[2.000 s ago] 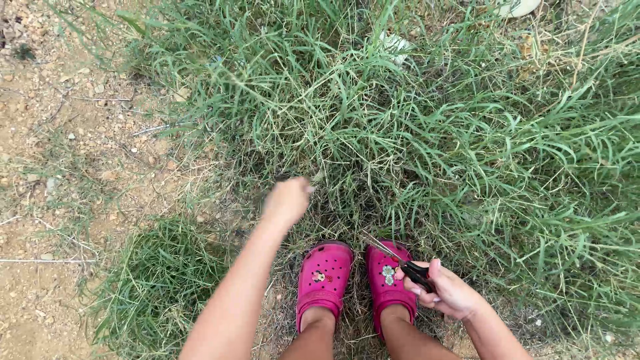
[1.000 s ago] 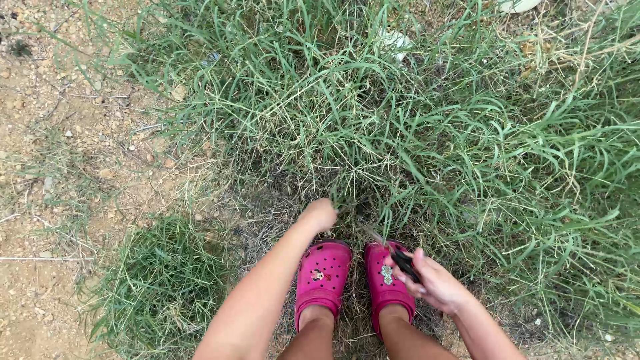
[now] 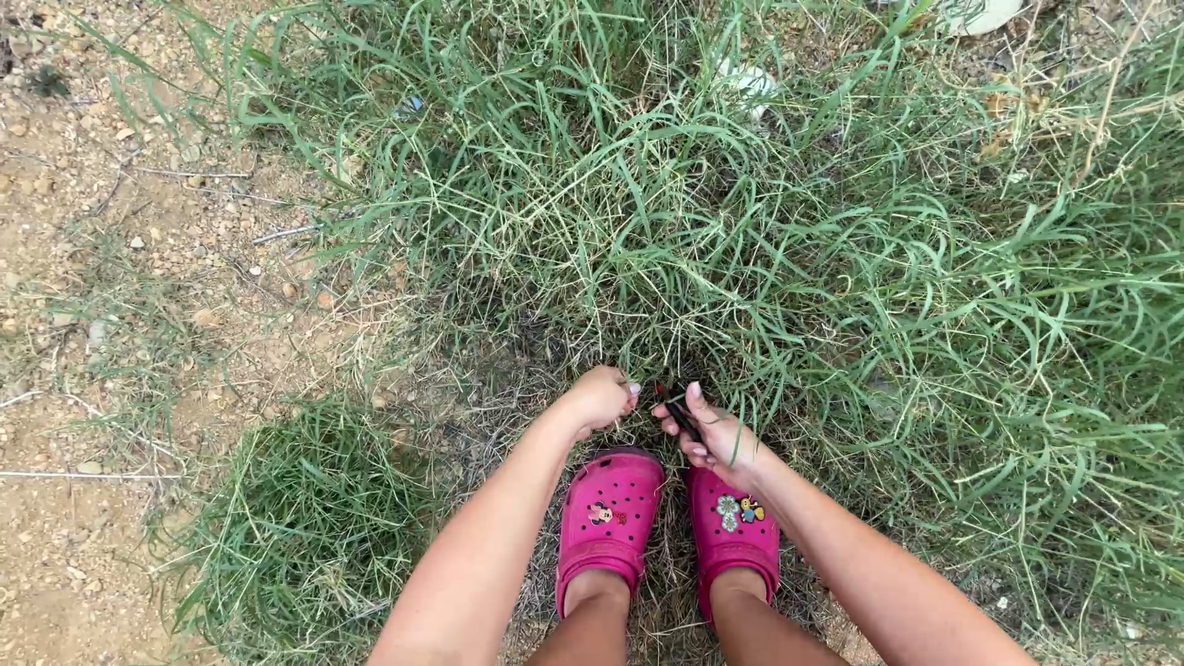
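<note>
My left hand (image 3: 603, 400) is low in the grass just beyond the left clog, its fingers curled; grass stems at its fingertips are too fine to tell whether they are held. Close by on the right, my right hand (image 3: 717, 435) grips a black-handled cutting tool (image 3: 683, 416), which looks like scissors. A small red part shows near its front, and the blades are hidden in the grass (image 3: 638, 250). Green blades cross over my right hand. Below the hands are my feet in pink clogs (image 3: 610, 509) with decorative charms.
A heap of green grass (image 3: 310, 536) lies at the lower left. Stony bare soil (image 3: 55, 231) with dry twigs runs along the left side. A whitish object (image 3: 747, 83) sits among the grass, and a pale round one (image 3: 980, 14) is at the top right.
My right hand has moved up and left with the tool, from above the right clog into the grass beside my left hand. My left hand, farther up and left two seconds ago, has come down nearer the clogs.
</note>
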